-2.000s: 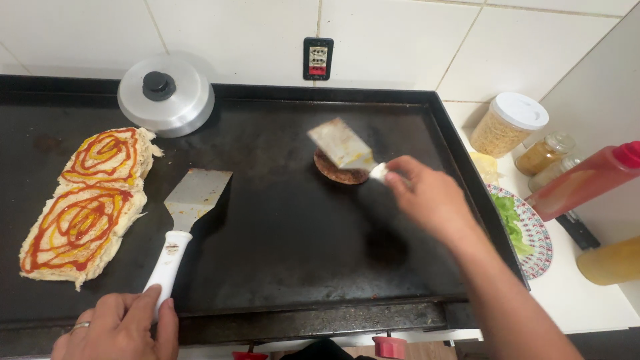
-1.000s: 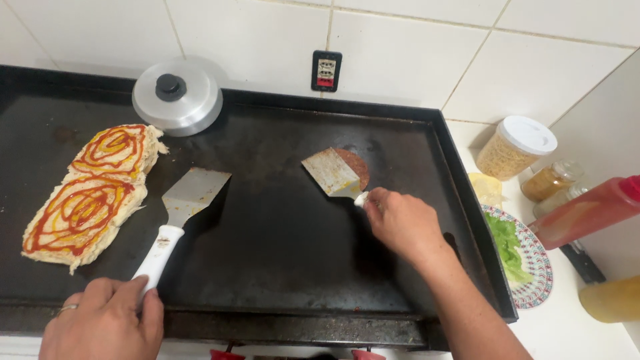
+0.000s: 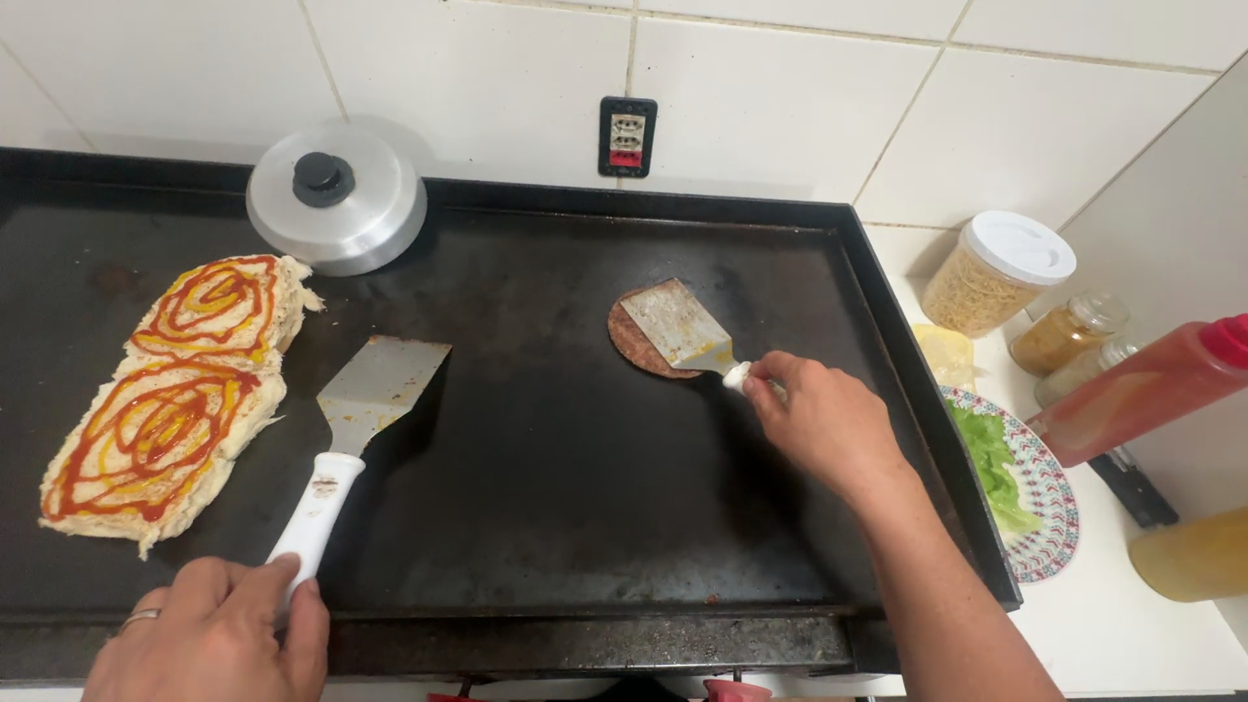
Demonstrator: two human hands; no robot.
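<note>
My left hand (image 3: pixel 219 624) grips the white handle of a metal spatula (image 3: pixel 375 395) at the griddle's front edge, its blade over the black griddle (image 3: pixel 546 487). Left of that blade lie two joined halves of bread (image 3: pixel 166 400), cut side up, with red and yellow sauce in spirals. My right hand (image 3: pixel 824 419) is closed around the white handle of a second spatula (image 3: pixel 682 327). That blade lies flat over a round browned meat patty (image 3: pixel 643 346) on the right part of the griddle, covering much of it.
An aluminium lid (image 3: pixel 336 210) with a black knob stands at the back left. Beyond the raised right rim are a plate (image 3: pixel 1053 507) with lettuce (image 3: pixel 994 463), a lidded tub (image 3: pixel 994 273), small jars (image 3: pixel 1068 331), a red squeeze bottle (image 3: pixel 1146 390) and a yellow one (image 3: pixel 1194 556). A wall socket (image 3: pixel 626 136) is behind.
The right spatula's blade has shifted over the patty, which showed to the right of the blade one second ago and now shows at its left and lower side. My left hand keeps its hold.
</note>
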